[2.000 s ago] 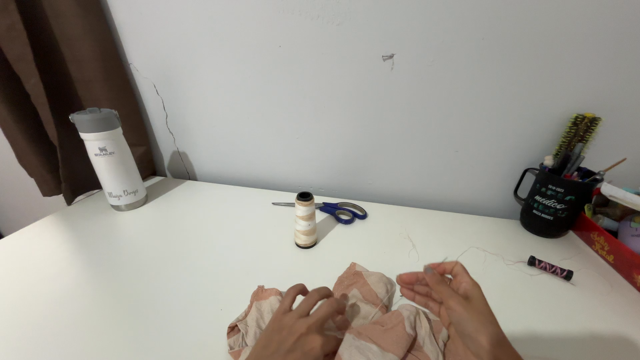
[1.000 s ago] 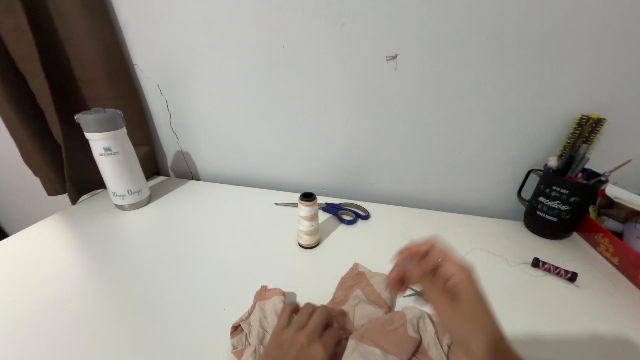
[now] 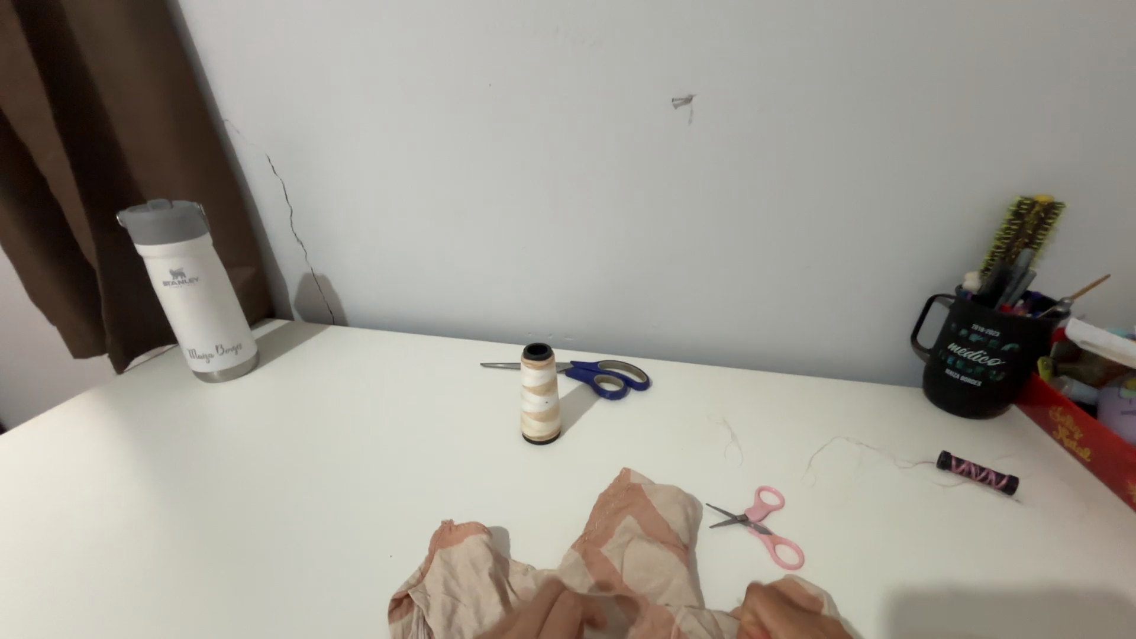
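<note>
A crumpled beige and dusty-pink cloth (image 3: 652,541) lies at the near edge of the white table. My left hand (image 3: 555,612) is on it at the bottom centre, fingers curled and pinching the fabric, partly blurred. To the right, my right hand (image 3: 781,612) is closed on another part of the cloth. Just beyond that hand lie small pink-handled scissors (image 3: 759,525) with blades spread. A cone of cream and white thread (image 3: 540,395) stands upright mid-table, in front of blue-handled scissors (image 3: 608,376). A small dark spool with pink thread (image 3: 977,473) lies at the right, a loose strand trailing left.
A white Stanley bottle (image 3: 200,297) stands at the back left by a brown curtain (image 3: 115,177). At the right are a black mug (image 3: 985,359) holding a round brush and pens, and a red box (image 3: 1083,444) of small items. A wall runs behind the table.
My right hand, raised above the cloth before, has come down onto it. The pink-handled scissors, largely hidden by that hand earlier, now show fully. My left hand is lower in view.
</note>
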